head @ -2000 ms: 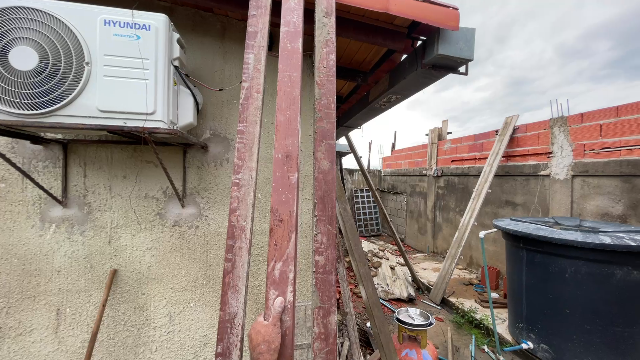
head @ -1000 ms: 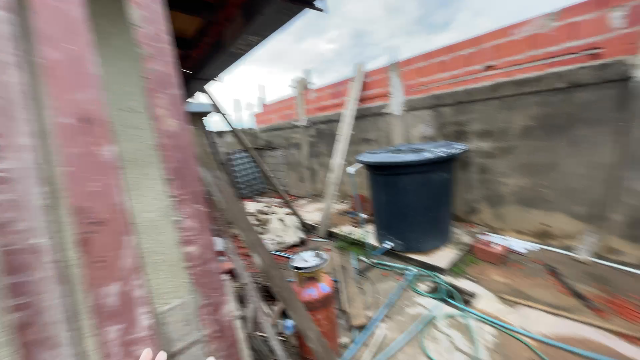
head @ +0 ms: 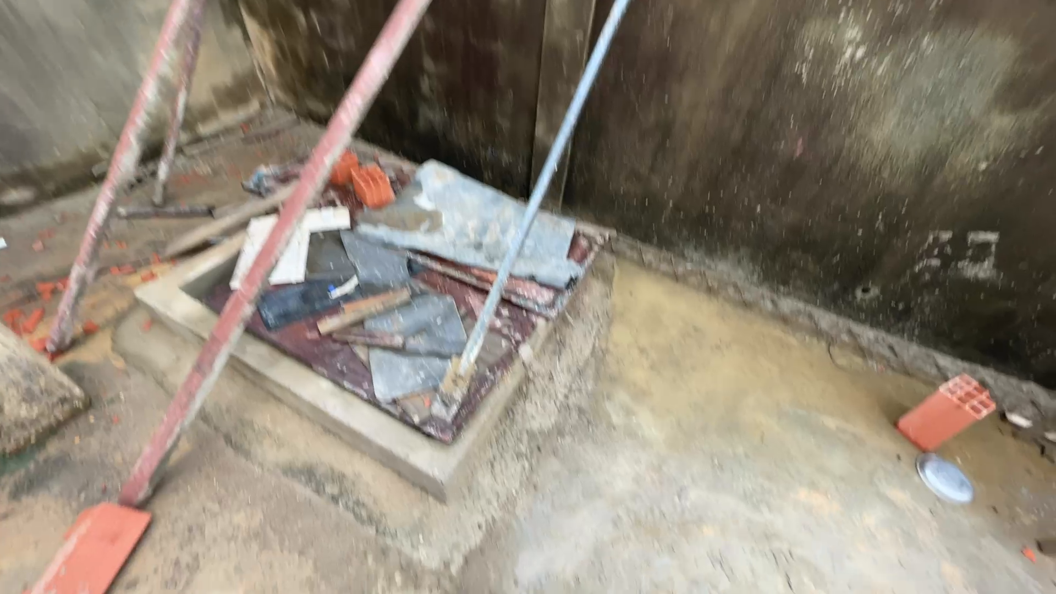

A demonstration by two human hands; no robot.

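Note:
Neither my left hand nor my right hand shows in the head view. Red-painted metal poles stand slanted at the left, the longest one [head: 285,223] with its foot beside a flat orange piece [head: 92,549]. A light blue pole [head: 540,186] leans across the middle, its foot on a low concrete-rimmed slab [head: 330,412]. Grey sheet pieces [head: 487,219], wood strips [head: 363,310] and a white board [head: 285,252] lie on that slab. The picture is blurred.
A stained concrete wall [head: 792,165] runs along the back. A hollow orange brick [head: 945,412] stands at the right, near a round pale lid [head: 945,478]. A rough concrete block [head: 37,396] sits at the left edge. Orange brick fragments [head: 33,322] litter the ground there.
The view has swung far from the house wall and tank to another part of the yard. The hand seen low against a red beam two seconds ago is out of view.

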